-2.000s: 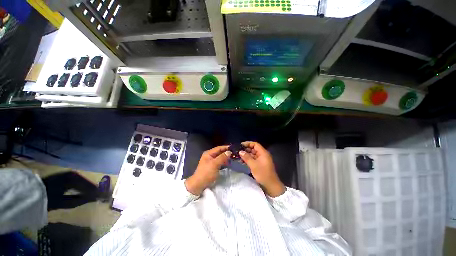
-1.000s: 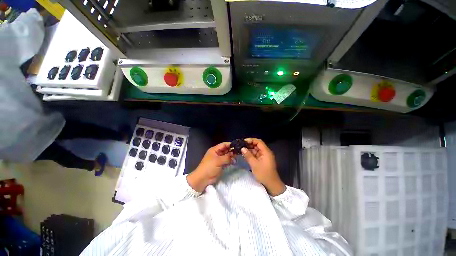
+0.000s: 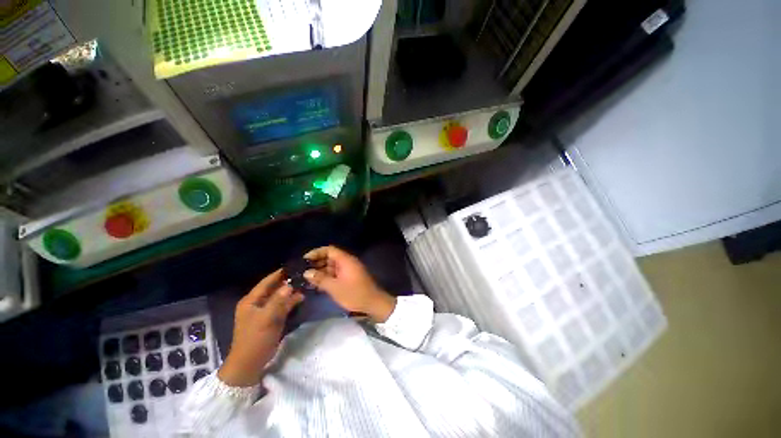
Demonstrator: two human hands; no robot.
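Observation:
A small black rounded unit (image 3: 299,275) is held between the fingertips of both hands over the lap, at the centre of the head view. My left hand (image 3: 259,322) grips it from the left. My right hand (image 3: 345,281) grips it from the right. The fingers cover much of the unit. A white lap-side tray (image 3: 171,404) at lower left holds several rows of black units. A white blister tray (image 3: 548,274) on a thick stack at right holds one black unit (image 3: 476,226) in its upper left corner pocket.
Two press testers with white front panels (image 3: 163,224) (image 3: 428,162) stand ahead on the green bench edge. Between them is a grey box with a blue screen (image 3: 287,120), topped by a green-dot sheet (image 3: 205,34). A grey panel (image 3: 685,137) stands at right.
The view has swung right, so the bench and trays appear shifted left and tilted. The person's grey sleeve at left is out of view. Both hands still hold the unit.

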